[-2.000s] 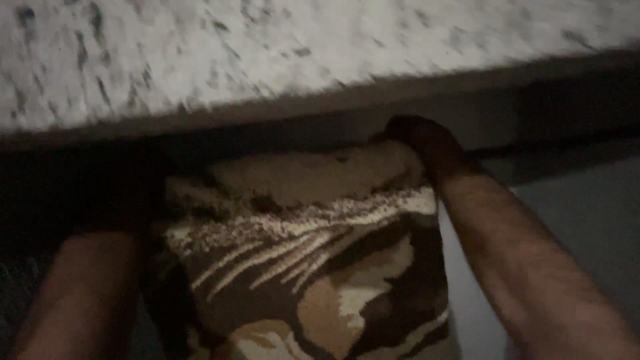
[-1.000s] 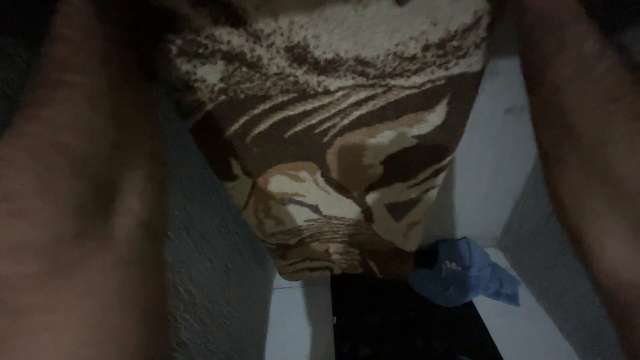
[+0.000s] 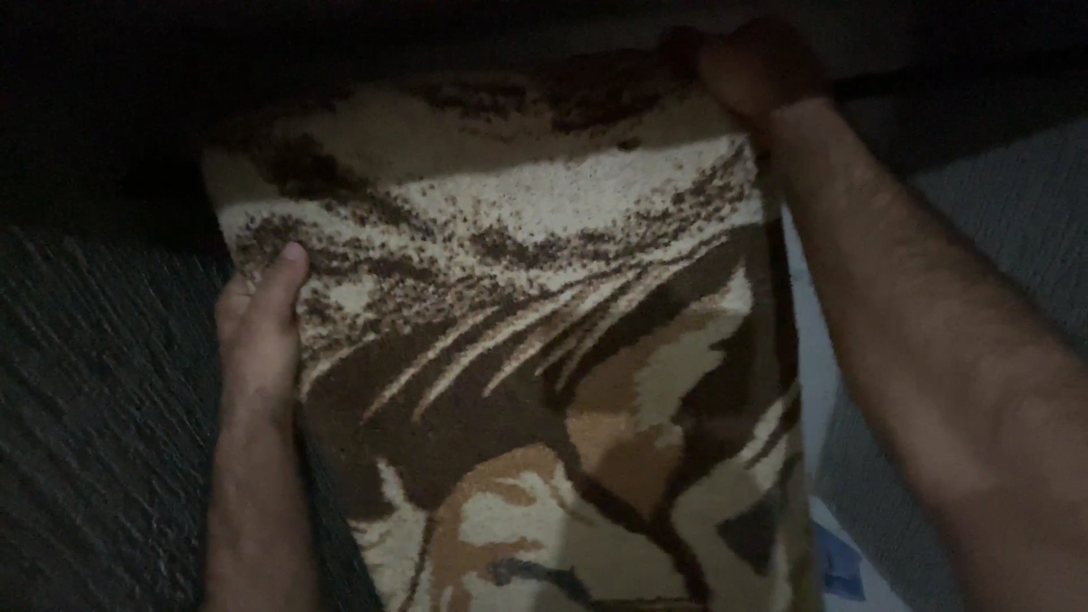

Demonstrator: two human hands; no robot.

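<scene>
A patterned pile rug (image 3: 510,340) in brown, cream and tan hangs down through the middle of the view, its upper end in dark shadow. My left hand (image 3: 268,323) grips its left edge, thumb on the front face and fingers behind. At the top right, my right hand (image 3: 748,72) is closed at the rug's upper right corner, its fingers dim in the shadow. The rug's lower end runs out of the view.
A dark textured wall (image 3: 110,408) stands close on the left, another grey wall (image 3: 1003,204) on the right. Low at the right, behind the rug, a blue item (image 3: 841,565) lies on a pale surface. Deep shadow covers the top.
My left hand, hidden in shadow two seconds ago, now shows on the rug's left edge. The speckled stone slab seen two seconds ago is out of view.
</scene>
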